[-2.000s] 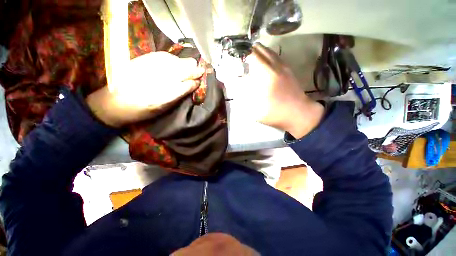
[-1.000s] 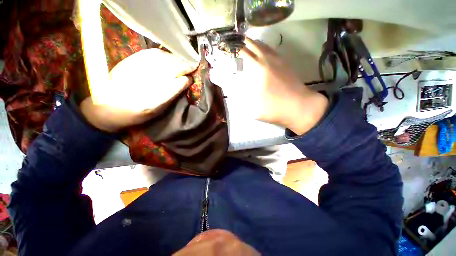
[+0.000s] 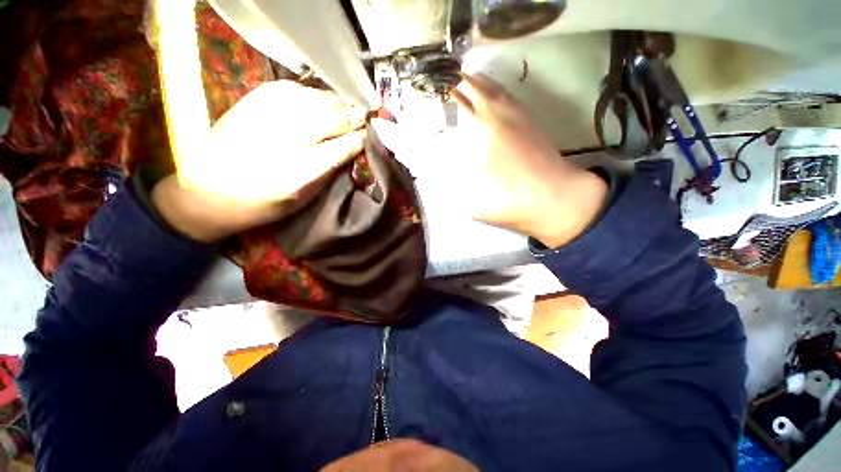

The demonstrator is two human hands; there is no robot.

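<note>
A patterned rust-red garment (image 3: 286, 272) with a plain dark brown-grey lining (image 3: 355, 244) hangs over the table's front edge below the needle area. More of the patterned cloth lies in a heap at the left. My left hand (image 3: 277, 152) grips the garment's edge just left of the presser foot (image 3: 385, 88); it is overexposed. My right hand (image 3: 498, 157) lies right of the presser foot, its fingers at the machine head; glare washes out the fingertips, so its hold cannot be told.
Black-handled shears (image 3: 627, 111) and a blue-purple tool (image 3: 690, 138) lie right of the needle. A box of metal bits (image 3: 805, 175) and checked cloth (image 3: 761, 235) are at the right. A pale yellow bar (image 3: 183, 101) stands at the left.
The view has shifted. The patterned strip between my left hand and the presser foot shows less than before, with my left fingers closer to the foot. My right hand stays beside it.
</note>
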